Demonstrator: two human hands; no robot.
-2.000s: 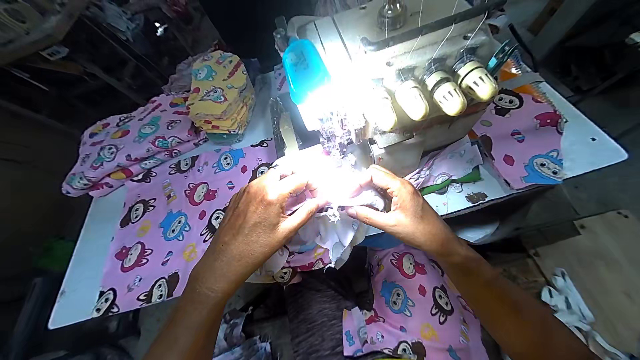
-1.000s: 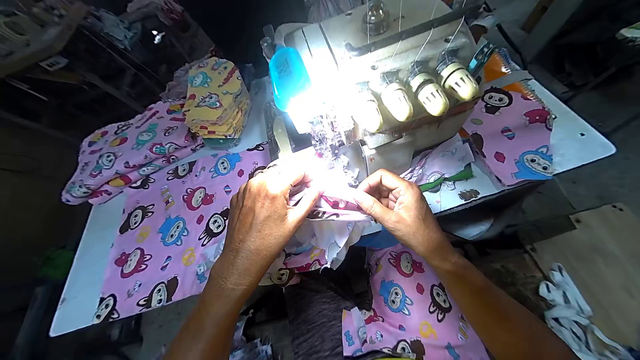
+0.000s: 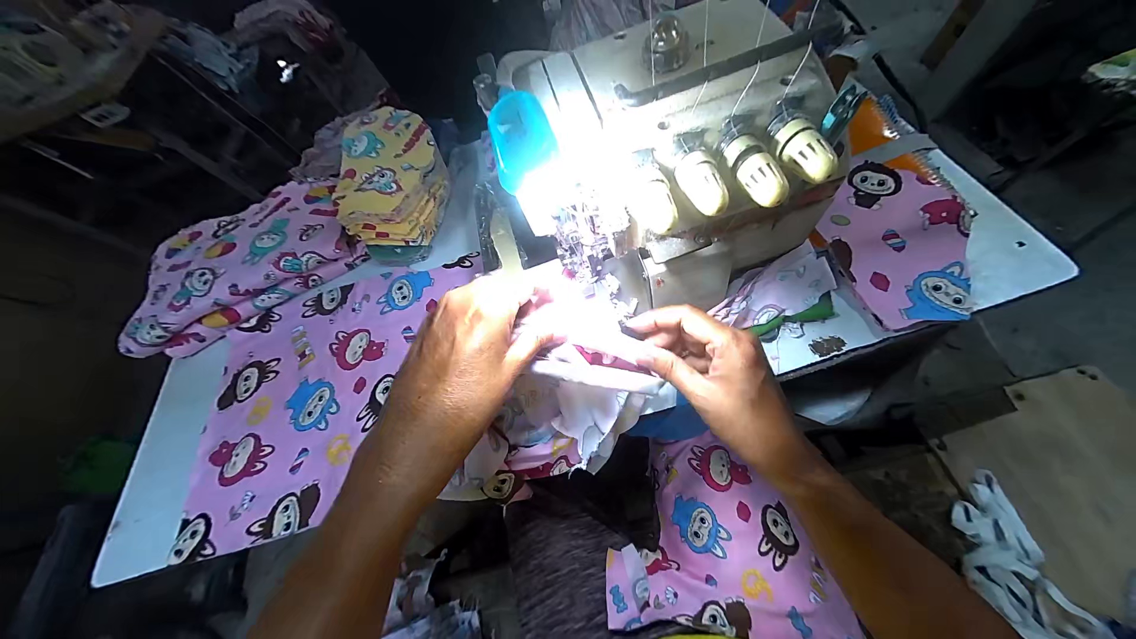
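Bunched pink printed fabric [image 3: 581, 399] with its pale underside partly showing lies between my hands, in front of the needle area of an overlock sewing machine [image 3: 710, 98]. My left hand [image 3: 470, 355] holds the fabric down on its left side, its fingertips partly lost in the lamp's glare. At the right edge of the fabric, my right hand [image 3: 714, 368] pinches it between thumb and fingers. The presser foot [image 3: 603, 288] sits just beyond my fingertips; whether the fabric lies under it is hidden by glare.
Flat pink printed fabric [image 3: 302, 390] covers the left of the white table [image 3: 133, 524], with a folded pink pile [image 3: 257, 257] and a stack of yellow printed pieces [image 3: 390, 177] behind. Pink pieces [image 3: 896, 248] and a green scrap [image 3: 803, 315] lie right of the machine. More printed fabric [image 3: 728, 532] hangs over my lap.
Both hands stay at the fabric before the machine. My right thumb and fingers have shifted their hold along its edge, and a dark pink strip now shows beside them.
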